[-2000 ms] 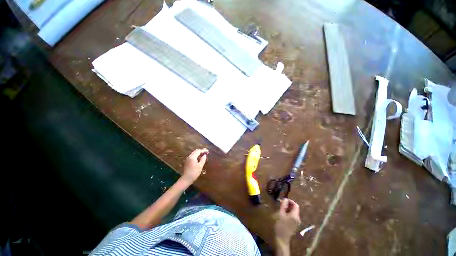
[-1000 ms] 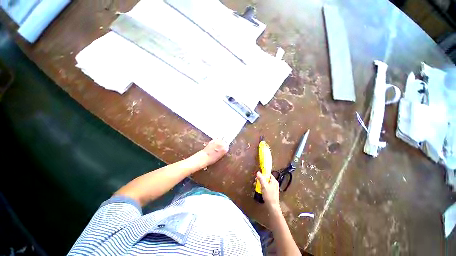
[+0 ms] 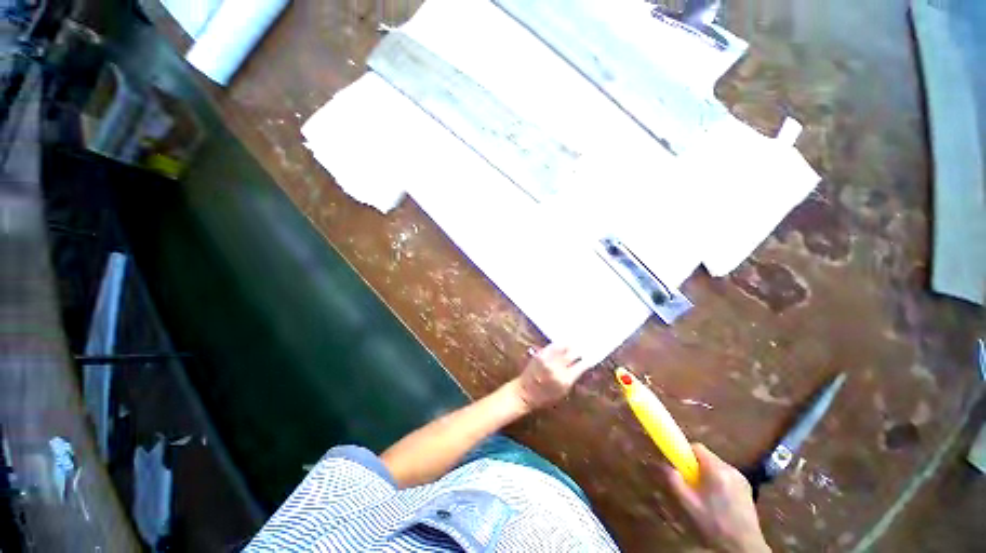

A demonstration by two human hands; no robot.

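Note:
The white fabric stack (image 3: pixel 497 243) lies on the brown table. Two flat grey metal bars (image 3: pixel 465 108) and a small silver clamp (image 3: pixel 644 281) lie on it, the clamp at its right edge. My left hand (image 3: pixel 551 376) is at the stack's near corner, fingers on the fabric; whether it pinches the plies cannot be told. My right hand (image 3: pixel 716 495) holds the yellow cutting knife (image 3: pixel 657 423) by its rear part. The knife's red-spotted tip points at the near corner, just short of the fabric.
Fabric shears (image 3: pixel 805 421) lie right of my right hand, handles partly hidden. A bare metal bar (image 3: pixel 957 162) lies at the far right. A black clip (image 3: pixel 697 19) is at the stack's far edge. A pale roll (image 3: pixel 236 38) is at the upper left. Green floor shows beyond the table edge.
My right hand has taken hold of the yellow knife, lifted it and turned its tip toward the stack. My left hand has moved onto the near corner. The view has shifted left.

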